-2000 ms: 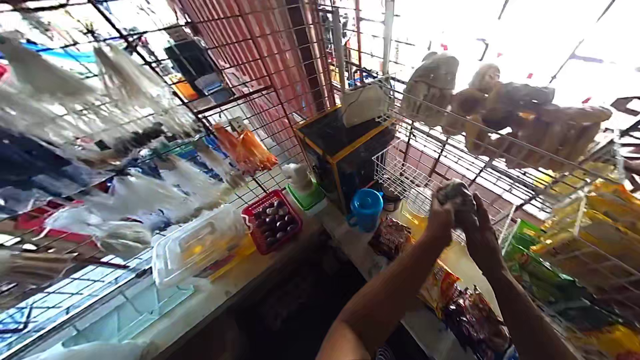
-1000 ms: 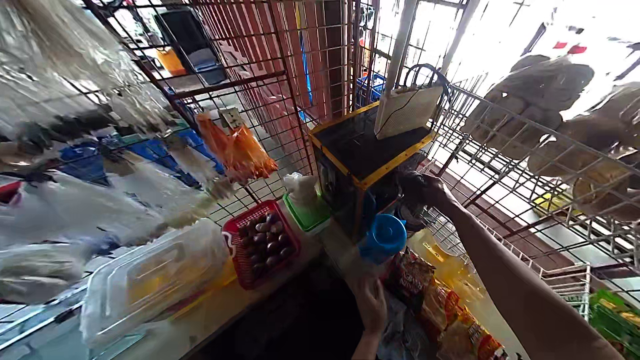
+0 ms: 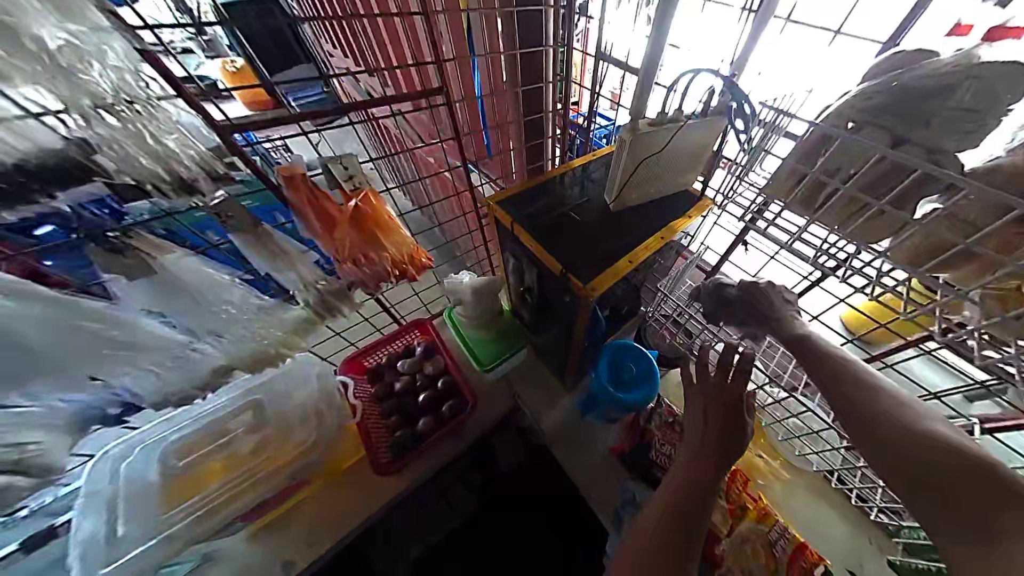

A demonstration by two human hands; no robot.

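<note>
My right hand [image 3: 764, 308] is closed on a dark, crumpled bundle [image 3: 718, 300], perhaps cloth or plastic, beside the white wire rack [image 3: 680, 308]. Just below it, my left hand [image 3: 720, 392] is raised with its fingers apart and holds nothing that I can see. A blue plastic pitcher with a lid [image 3: 628, 376] stands to the left of that hand. Red snack packets [image 3: 652, 436] lie under and around my left forearm.
A black box with yellow edges [image 3: 588, 284] carries a white router-like device [image 3: 664, 160]. Left of it are a green-lidded container [image 3: 488, 340], a red basket of round dark items [image 3: 372, 436] and a clear plastic box [image 3: 224, 456]. Orange bags [image 3: 360, 240] hang on the grid; filled bags [image 3: 904, 136] sit at right.
My left hand has risen from low beside the snack packets to just under my right hand. Two seconds ago both hands were together on a dark bundle. The view has swung.
</note>
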